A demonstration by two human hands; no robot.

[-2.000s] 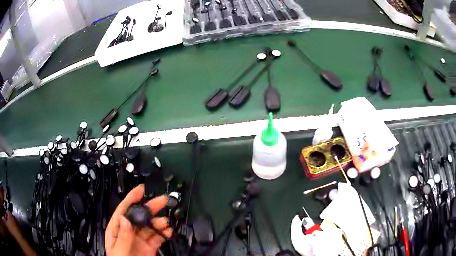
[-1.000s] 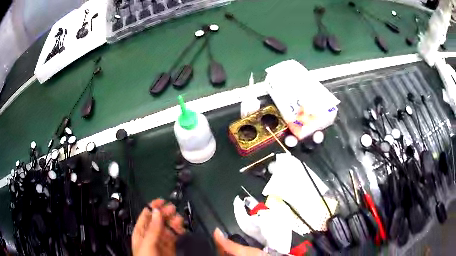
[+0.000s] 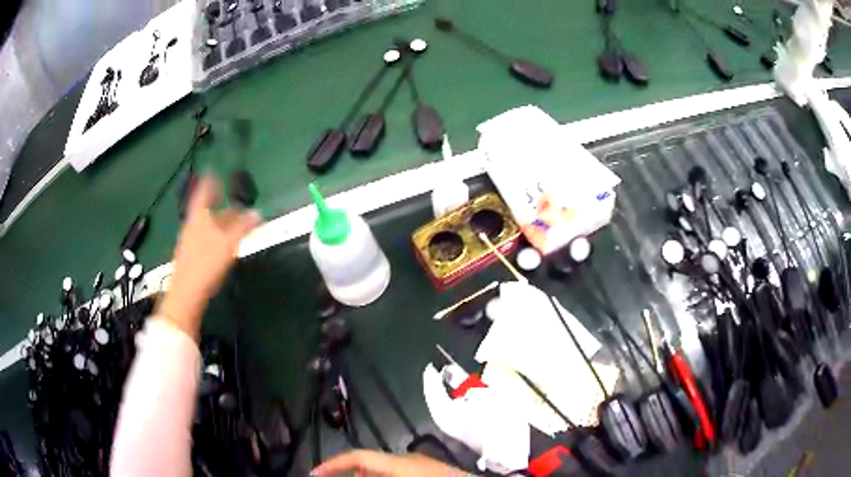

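Note:
My left hand (image 3: 210, 242) is blurred and reaches over the pale rail onto the green belt, with the pale sleeve behind it. A blurred black stemmed unit (image 3: 244, 189) is on or just above the belt at its fingertips; I cannot tell if they touch. Another stemmed unit (image 3: 136, 233) lies on the belt to the left. My right hand (image 3: 387, 464) is low at the bottom edge, mostly cut off; I cannot tell if it holds anything. Black units (image 3: 338, 402) lie on the bench between the hands.
Piled units (image 3: 70, 401) stand left. A green-tipped bottle (image 3: 351, 267), two-hole tin (image 3: 467, 240), white carton (image 3: 551, 186) and crumpled tissue (image 3: 476, 424) are centre. A red-handled tool (image 3: 692, 396) lies by the ribbed tray (image 3: 644, 172). A blister tray (image 3: 289, 37) is beyond the belt.
My left hand has moved from the bottom middle up and left to the belt, where a blurred unit now shows. My right hand sits lower and more to the left.

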